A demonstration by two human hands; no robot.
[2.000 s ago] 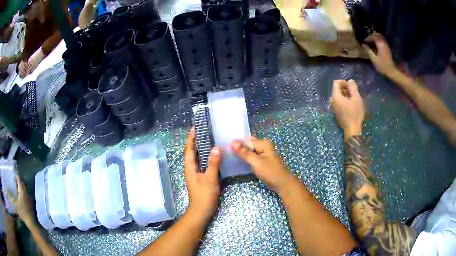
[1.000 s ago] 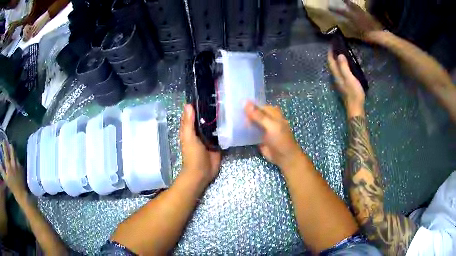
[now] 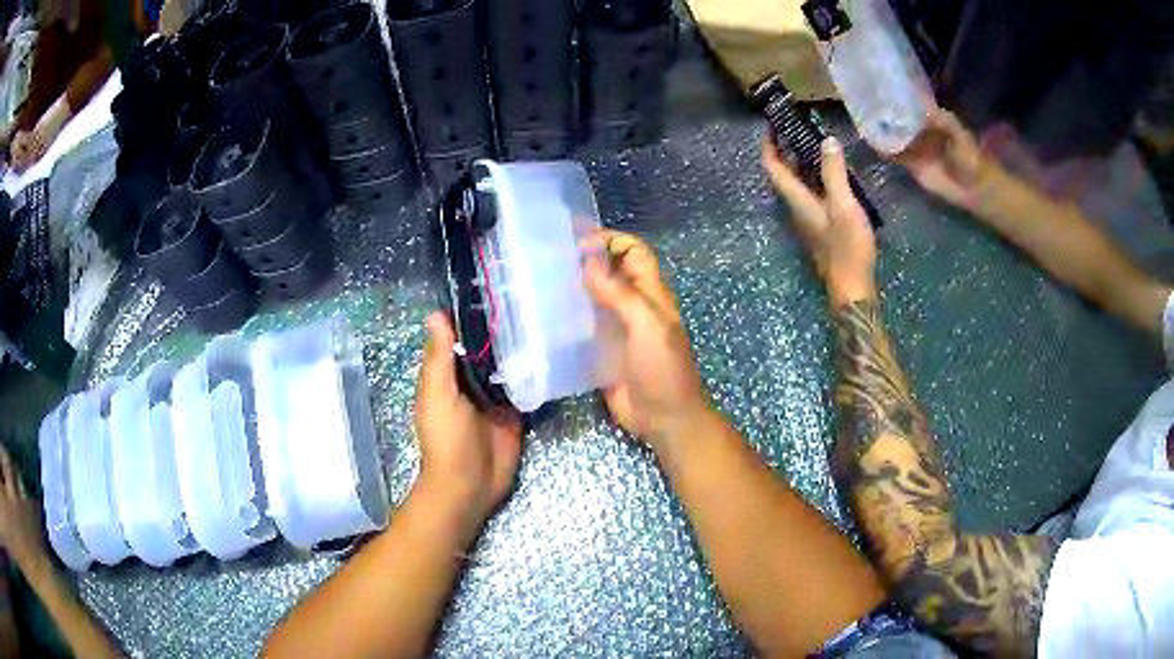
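Observation:
My left hand (image 3: pixel 470 431) holds a black base housing (image 3: pixel 461 264) from its left side and lower end. My right hand (image 3: pixel 644 335) grips the right side of a frosted translucent cover (image 3: pixel 551 277). The cover stands close beside the housing, its open edge with small tabs facing the housing. A thin red wire shows in the gap between them. Whether the two parts touch along the whole edge cannot be told. The backs of both parts are hidden.
A row of frosted covers (image 3: pixel 303 431) leans at left. Stacked black housings (image 3: pixel 361 103) stand at the back. At right, a tattooed arm (image 3: pixel 901 464) holds a black ribbed part (image 3: pixel 796 126), and another hand (image 3: pixel 946 155) holds a frosted cover. Bubble wrap (image 3: pixel 567 554) covers the table. Cardboard lies at the back.
The housing and cover have opened from side by side, showing the red wire, and now tilt closer together. At right, the tattooed arm has taken up a black part and a frosted cover has appeared.

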